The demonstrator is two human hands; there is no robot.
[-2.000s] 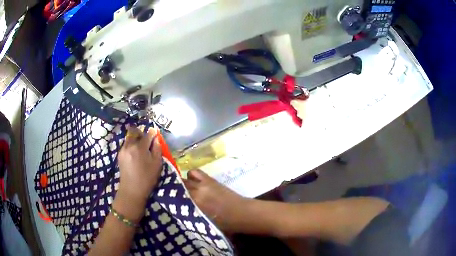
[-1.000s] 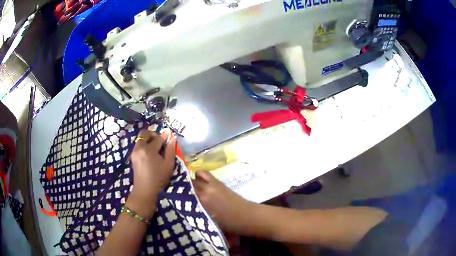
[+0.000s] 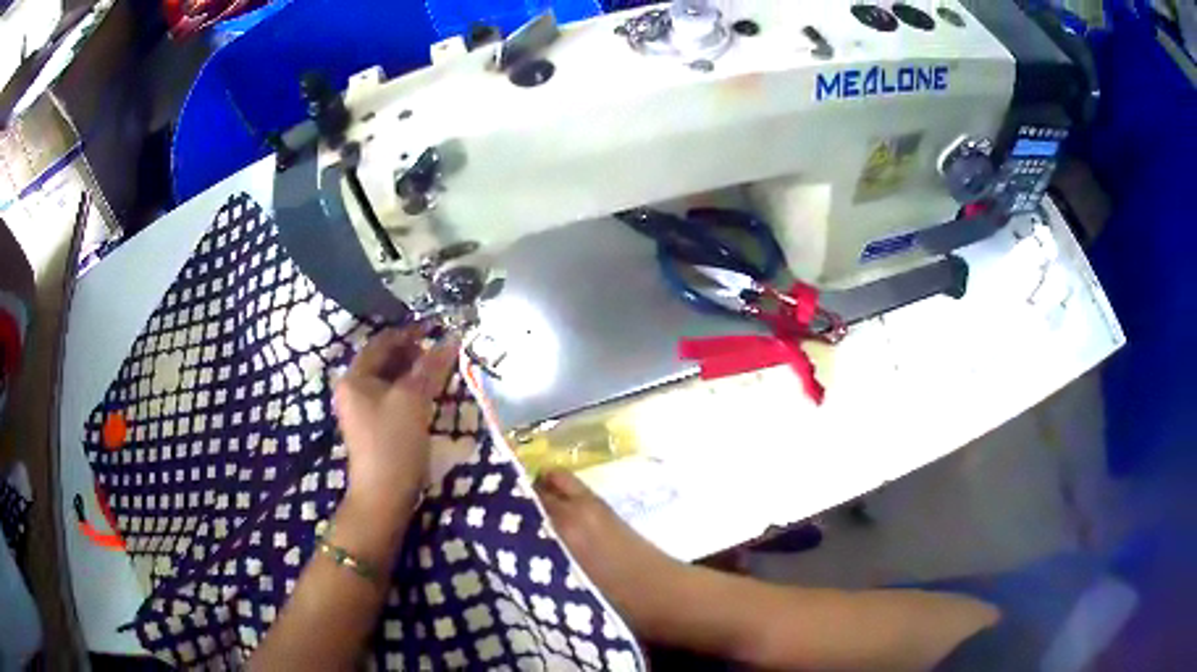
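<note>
The dark navy fabric with cream clover-like shapes (image 3: 223, 381) lies across the table's left side, its right edge pale. A sliver of orange-red lining (image 3: 475, 381) shows at that edge below the presser foot area (image 3: 453, 315). My left hand (image 3: 387, 407) is on the fabric, thumb and fingertips pinched together beside the foot; the needle is too small to make out. My right hand (image 3: 591, 525) is at the pale edge nearer me, its fingers partly hidden by the fabric it seems to hold. An orange-red spot (image 3: 116, 429) shows on the fabric's left part.
The white sewing machine head (image 3: 630, 145) spans above the metal bed (image 3: 591, 302). Dark blue-handled scissors (image 3: 709, 250) with a red strip (image 3: 748, 355) lie under and before its arm. Yellow tape (image 3: 578, 446) is beside my right hand. A blue bin (image 3: 236, 118) stands behind.
The view has shifted, so the machine sits lower and further right, with more of its top visible. Less orange-red lining shows between my hands. My left fingertips are now pinched closer together at the foot.
</note>
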